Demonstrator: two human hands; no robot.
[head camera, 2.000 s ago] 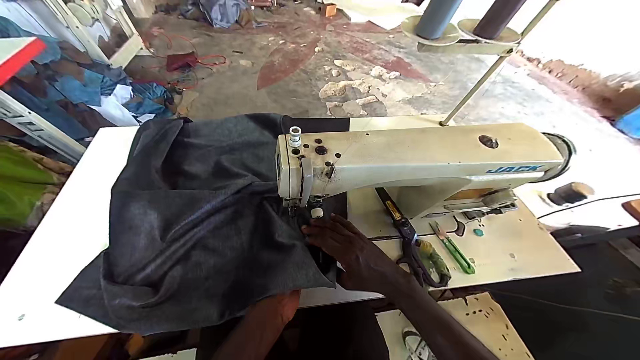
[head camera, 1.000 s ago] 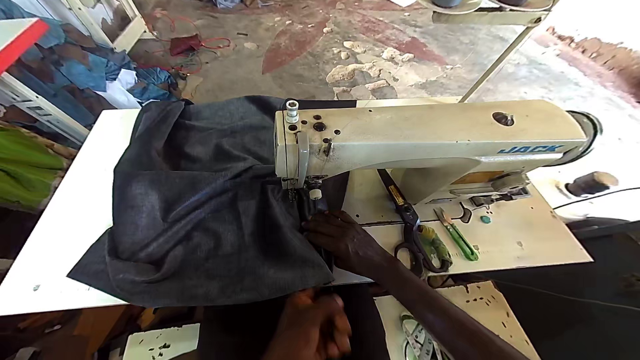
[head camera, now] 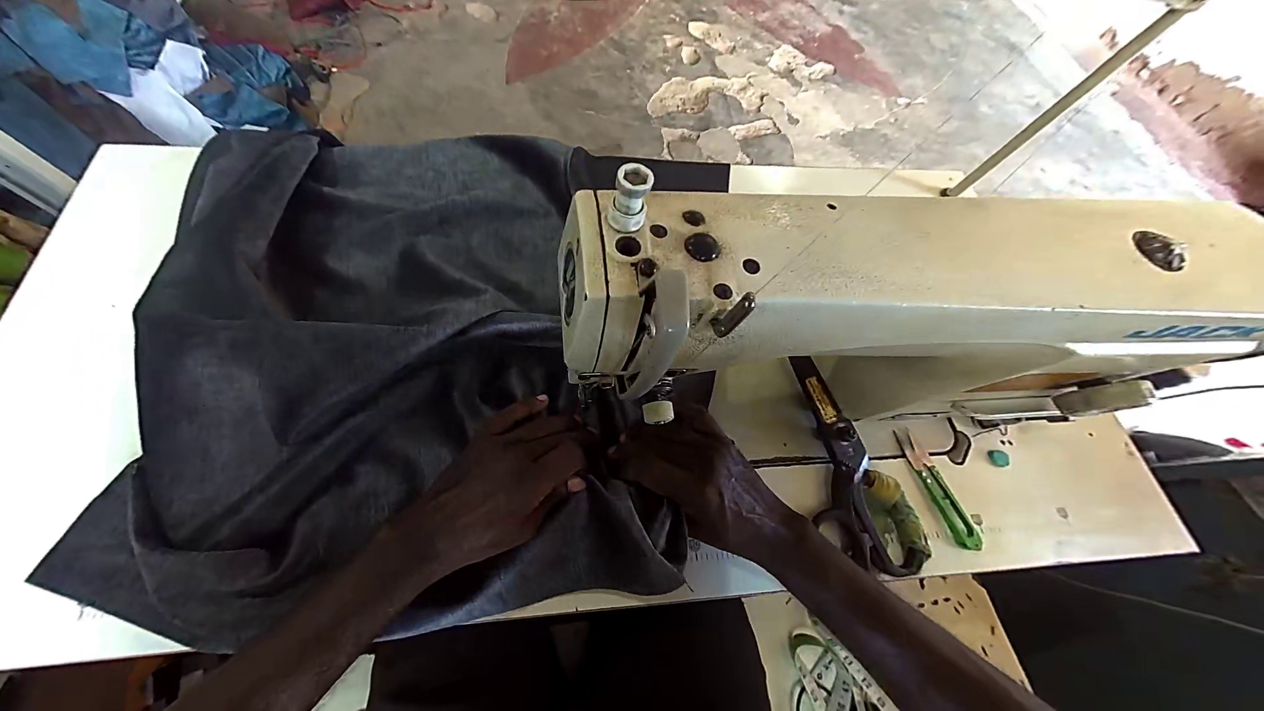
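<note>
A large dark grey cloth (head camera: 326, 395) lies in folds over the left of the sewing table and runs under the head of a Jack sewing machine (head camera: 889, 267). My left hand (head camera: 513, 479) grips the cloth just left of and in front of the needle area, its fingertips bunched on a fold. Close by on the right, my right hand (head camera: 696, 474) pinches the same cloth below the white knob of the machine. The needle and presser foot are mostly hidden by the machine head and the dark fabric.
Right of my right hand lie large scissors (head camera: 849, 484) with wrapped handles and green-handled thread snips (head camera: 943, 494). A small teal piece (head camera: 998, 458) is beside them. A measuring tape (head camera: 839, 676) rests below the table edge. A thread-stand rod (head camera: 1071, 94) rises behind the machine.
My left hand has moved up from the table's front edge onto the cloth near the needle area. The view has come closer to the machine.
</note>
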